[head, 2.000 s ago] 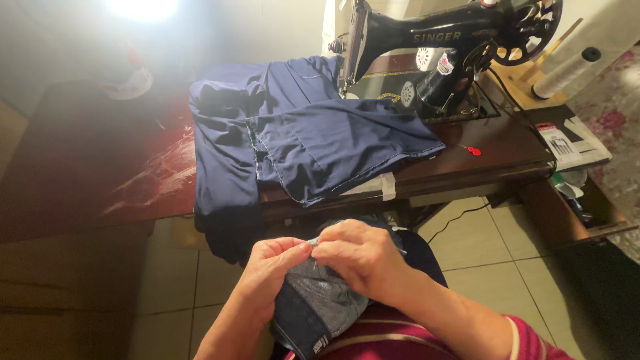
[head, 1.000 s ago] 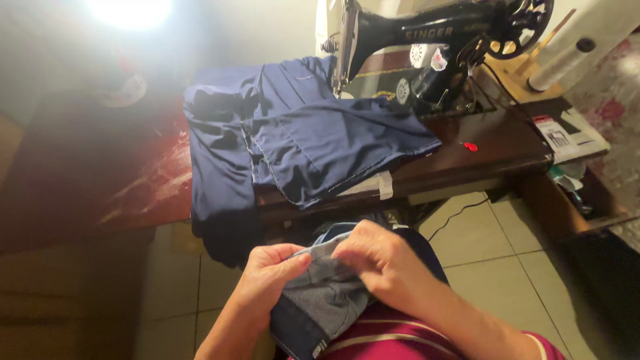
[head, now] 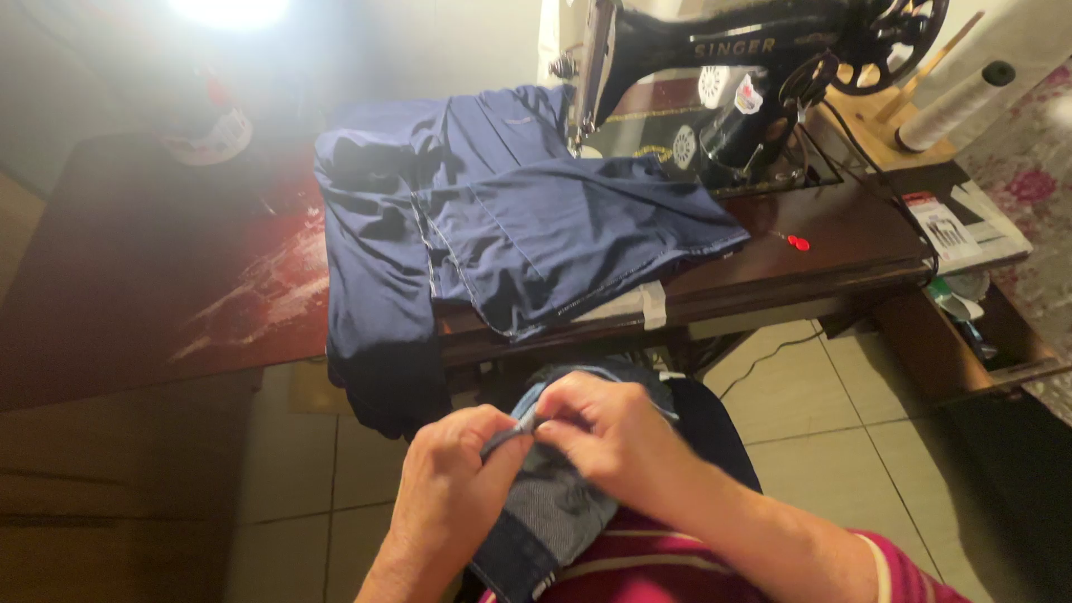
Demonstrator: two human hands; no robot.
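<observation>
My left hand [head: 461,469] and my right hand [head: 611,435] pinch the edge of a piece of denim [head: 553,502] between thumbs and fingers, close together over my lap. The denim is blue, with a paler grey-blue side showing and a dark band at its lower end. Part of it is hidden behind my hands. Beyond them, a navy blue cloth garment [head: 536,218] lies spread on the wooden sewing table [head: 720,293] and hangs over its front edge. One part of it reaches the needle area of a black Singer sewing machine [head: 737,50].
Two small red objects [head: 798,243] lie on the table, right of the navy cloth. At the right are a white thread cone [head: 955,109] on a wooden stand, a packet [head: 942,226] and an open drawer [head: 988,335]. A bright lamp [head: 230,8] shines at the upper left.
My hands have drawn closer together along the denim edge than one second ago. The navy garment and the machine have stayed in place.
</observation>
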